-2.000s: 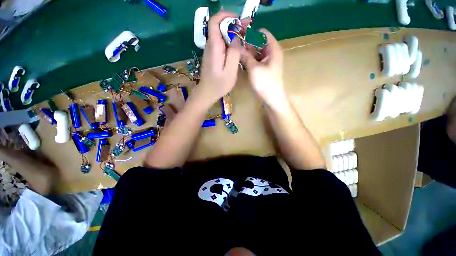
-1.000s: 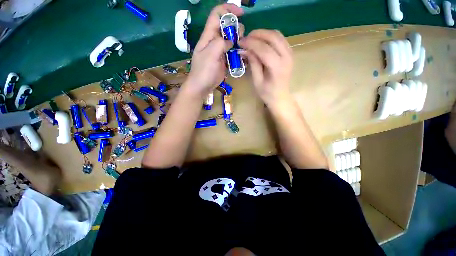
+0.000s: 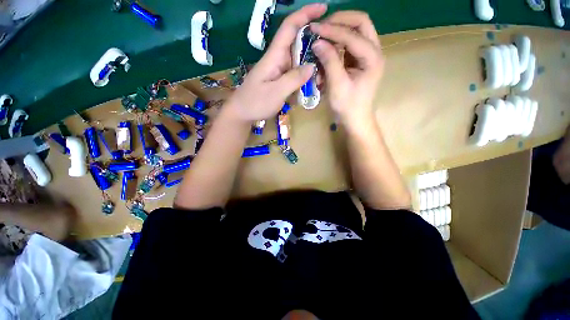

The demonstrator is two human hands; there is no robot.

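Note:
A white housing shell [image 3: 310, 100] is held upright in front of me, its open side showing. A blue battery [image 3: 307, 86] lies in its lower part, and something dark, perhaps the circuit board, shows in its upper part. My left hand [image 3: 269, 78] grips the shell from the left, thumb across its middle. My right hand [image 3: 353, 65] has its fingertips at the shell's upper part and touches the dark part; the fingers hide some of it. Battery-and-board sets [image 3: 165, 139] lie in a loose tangle on the brown bench at the left.
Part-filled housings [image 3: 201, 37] lie on the green strip [image 3: 169, 47] behind the brown bench [image 3: 412, 94]. White housings stand in two rows [image 3: 505, 120] at the right. An open carton [image 3: 484, 231] holding white housings is below the bench edge. Another person's arm [image 3: 37, 215] is at the left.
The board, earlier outside the shell at my right fingers, is no longer seen there; a dark part now shows inside the shell's upper half. Part-filled housings on the green strip have shifted left.

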